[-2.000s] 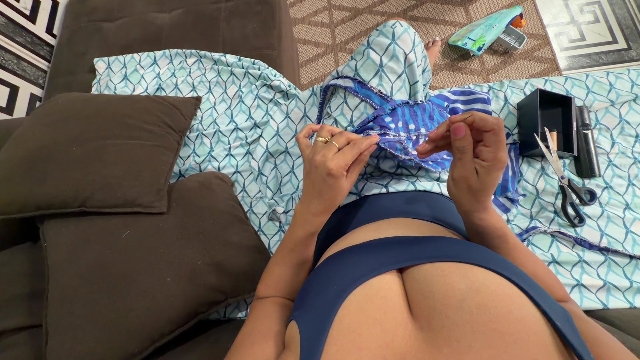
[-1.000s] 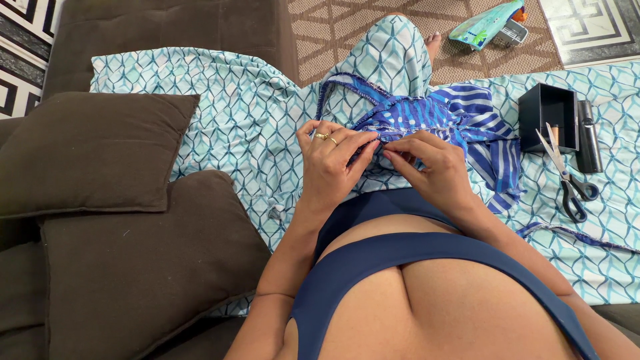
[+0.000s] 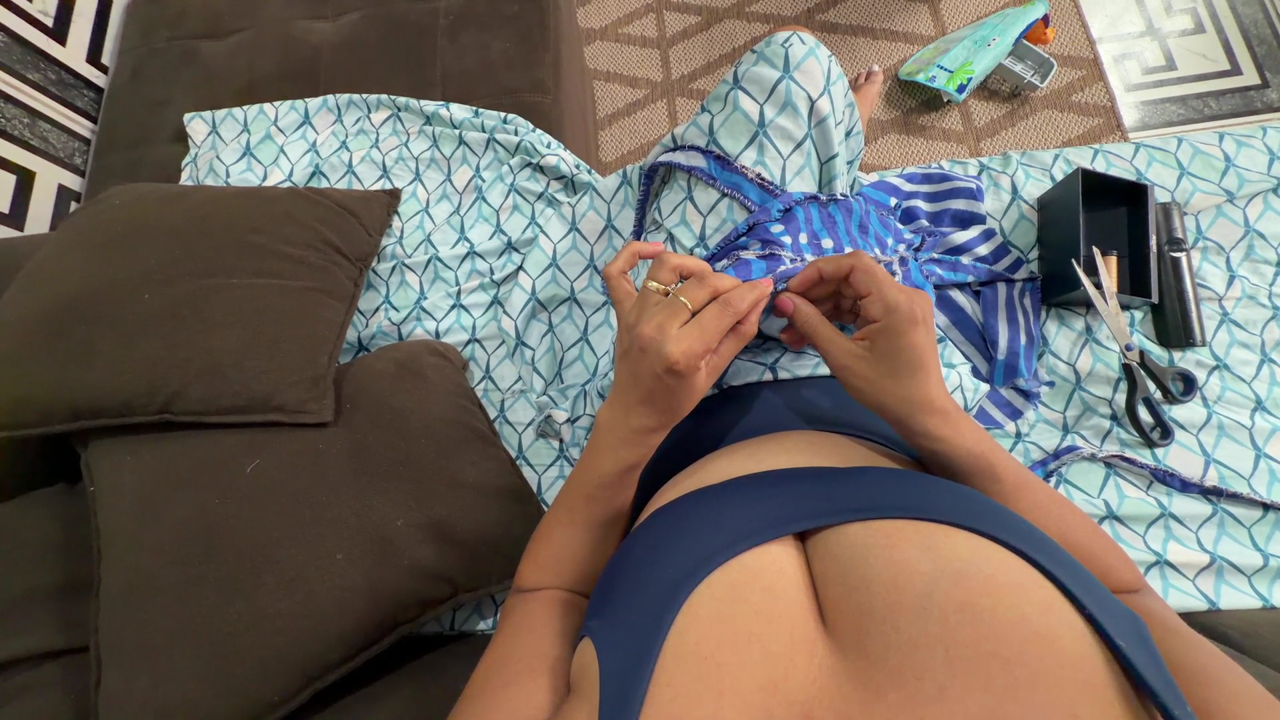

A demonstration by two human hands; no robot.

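Note:
A blue and white patterned fabric garment [image 3: 830, 225] with frayed seams lies over my lap. My left hand [image 3: 680, 325], with rings on it, pinches the near edge of this fabric between thumb and fingers. Right beside it, my right hand [image 3: 870, 325] has its thumb and forefinger closed at the same seam, the fingertips of both hands almost touching. Whether a needle or thread is between the right fingertips is too small to tell. A strap of the garment [image 3: 715, 170] loops up over the patterned cloth on my leg.
Scissors [image 3: 1130, 350] with black handles lie partly open at the right, against a black box [image 3: 1075, 230] holding a small spool. A black cylinder [image 3: 1178, 275] is beside the box. Brown cushions [image 3: 250, 520] are at left. A fabric strip [image 3: 1150, 468] and a teal packet [image 3: 970, 50] also show.
My right hand was raised apart from the fabric two seconds ago; it has come down and left to the seam beside my left hand. The left hand has stayed on the fabric.

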